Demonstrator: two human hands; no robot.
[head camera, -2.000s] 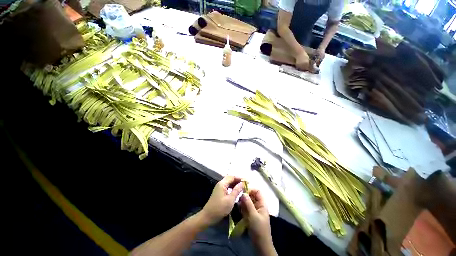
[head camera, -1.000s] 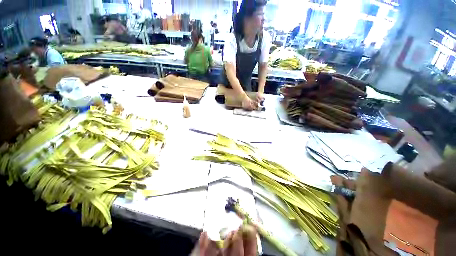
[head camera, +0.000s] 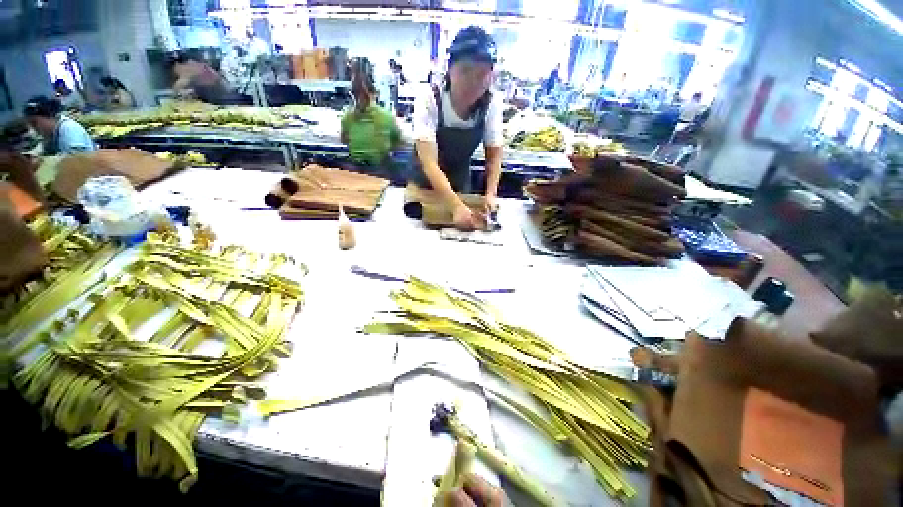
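Observation:
My right hand (head camera: 477, 491) is at the bottom edge, mostly cut off. Its fingertips pinch the short end of a yellow-green strap (head camera: 458, 463), which points up beside the hammer. My left hand cannot be made out; it is out of the picture or hidden at the bottom edge. The hammer (head camera: 495, 461) lies with its dark head on the pale work board (head camera: 414, 436) and its pale handle slanting down to the right. A single strap (head camera: 332, 397) lies across the board from the left. The strap bundle (head camera: 525, 371) fans out right of the board.
The tangled strap pile (head camera: 168, 337) lies at left. A glue bottle (head camera: 346, 233) stands at the far side. Brown panels (head camera: 624, 213) are stacked far right; others (head camera: 693, 426) with an orange patch (head camera: 792, 446) lie near right. A person (head camera: 460, 139) works opposite.
The view has tilted up and shifted, so the hands sit lower in the picture. Both hands showed earlier; now only one shows, with a strap end standing up in its fingertips.

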